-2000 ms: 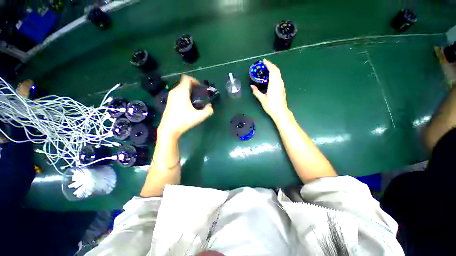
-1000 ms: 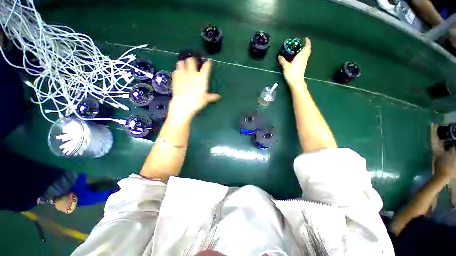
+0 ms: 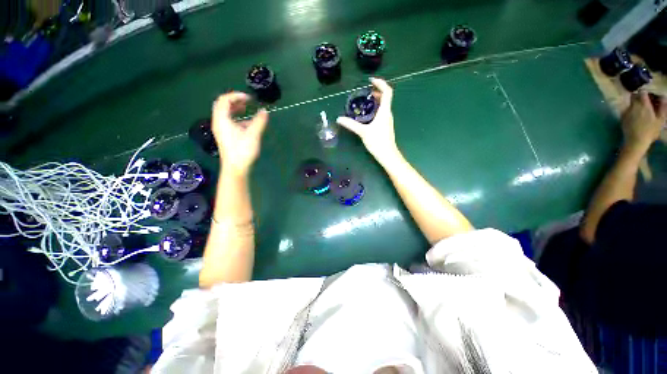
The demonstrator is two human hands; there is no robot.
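My right hand (image 3: 377, 131) grips a black lamp unit (image 3: 361, 107), its round top facing up. My left hand (image 3: 238, 139) is blurred, its fingers curved by a dark patch; whether it holds anything is unclear. Two lamps stand upside down: one (image 3: 315, 175) with a cyan-blue glow beneath, the other (image 3: 349, 190) with a blue one. A small clear bottle with a white stem (image 3: 327, 134) stands between my hands. Beyond them stand a green-lit lamp (image 3: 371, 45) and dark-topped lamps (image 3: 326, 58).
White cables (image 3: 73, 204) lie tangled at left, some reaching purple-lit clear-domed lamps (image 3: 185, 176). A clear tub of white sticks (image 3: 117, 291) stands at the near left edge. Another person's hand (image 3: 643, 117) is at right beside two dark lamps. A metal rail (image 3: 124, 33) runs at the upper left.
My right hand has let go of the green-lit lamp, which stands in the far row, and now holds a different, darker lamp. My left hand has lifted off the lamp it was over. The view has shifted.
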